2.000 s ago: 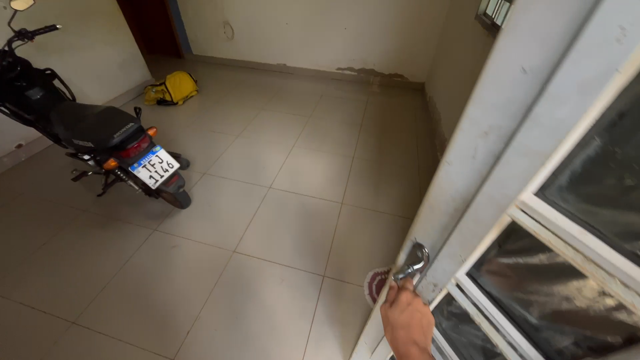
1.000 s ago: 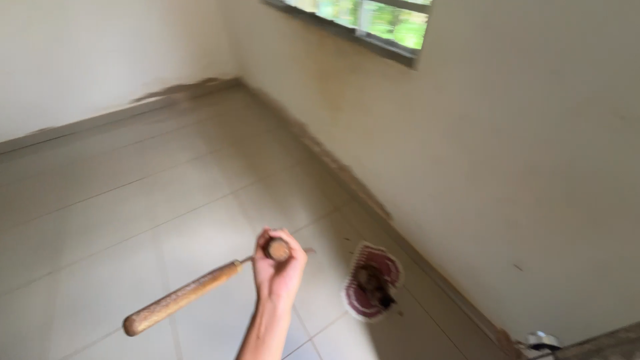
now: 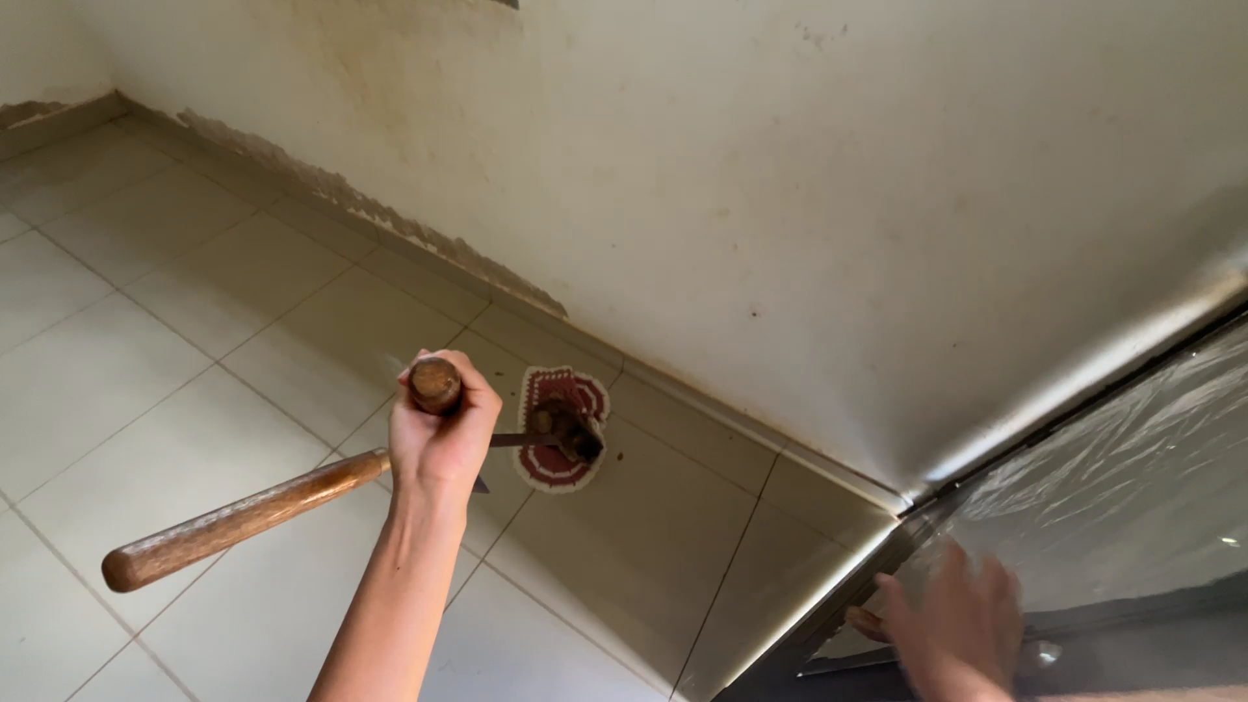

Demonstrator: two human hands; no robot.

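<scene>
My left hand is closed around wooden-handled tools. One round handle end points up toward me, while another long wooden handle sticks out to the lower left. A thin metal part shows to the right of the fist; the tools' working ends are largely hidden. At the lower right, my right hand is blurred, fingers spread, over a dark-framed door with a wrinkled, plastic-like panel. Whether it touches the door is unclear. A small brownish thing shows beside its thumb.
A red and white crocheted mat lies on the tiled floor near the wall, with a dark brown object on it that I cannot identify. The wall is stained, with damaged plaster along its base.
The view has swung from the room with a motorcycle to the wall and mat. A hand was on a door handle two seconds ago. My right hand has come into view since one second ago.
</scene>
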